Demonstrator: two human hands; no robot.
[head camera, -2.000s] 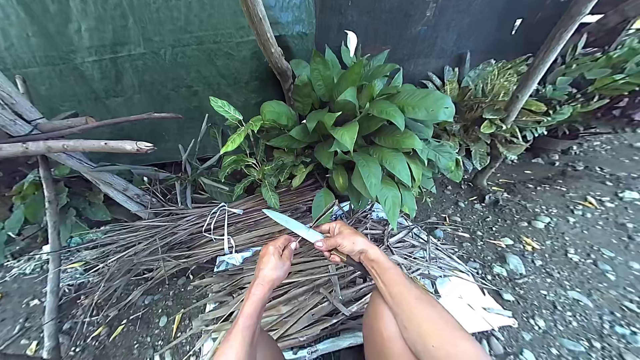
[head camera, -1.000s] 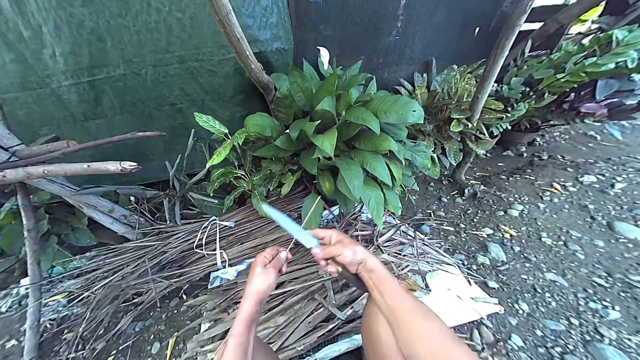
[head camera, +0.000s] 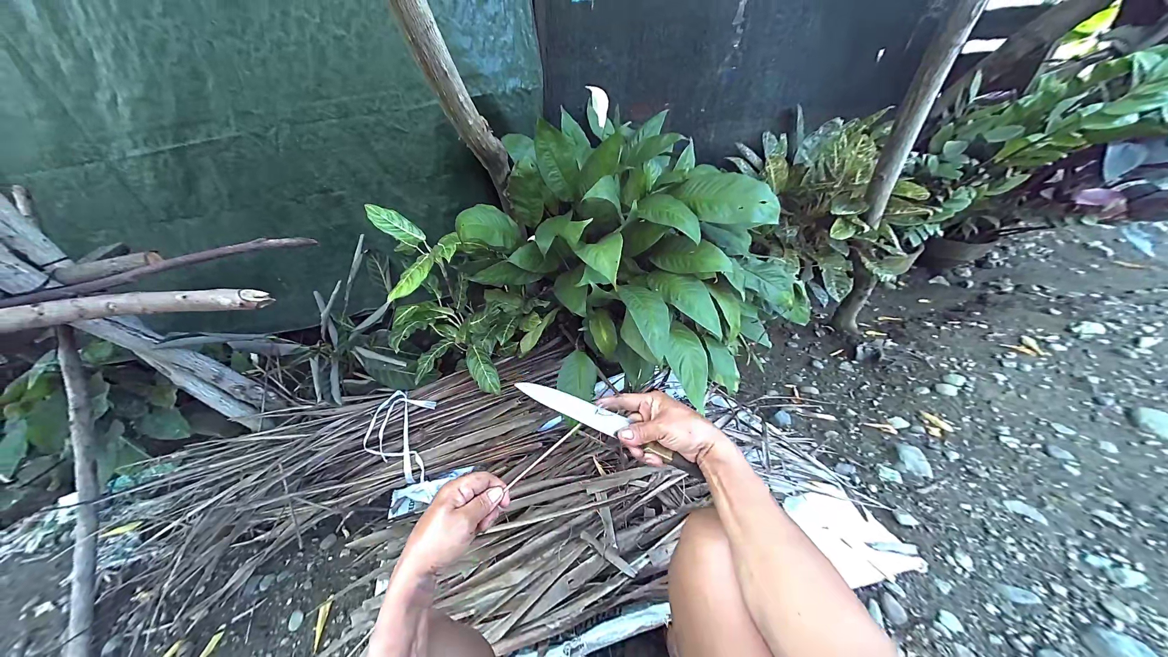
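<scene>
My right hand (head camera: 664, 427) grips a knife (head camera: 566, 406) by its dark brown handle, with the pale blade pointing up and to the left. In my left hand (head camera: 465, 511), thumb and fingers pinch one end of a thin pale strip (head camera: 545, 456), likely a leaf midrib. The strip slants up to the right and meets the blade's lower edge near my right fingers. Both hands are held above a pile of dry brown palm leaf strips (head camera: 520, 584).
White ties (head camera: 401, 438) lie on the pile's left part. Behind stands a broad-leaved green plant (head camera: 639, 246) before a tarp wall (head camera: 274, 119). Cut branches (head camera: 137, 306) jut in at left. A white sheet (head camera: 849, 538) lies at right, beside stony ground (head camera: 1004, 456).
My hands have moved apart from where they were close together two seconds ago, and a longer length of the thin strip shows between them. The knife stays in my right hand.
</scene>
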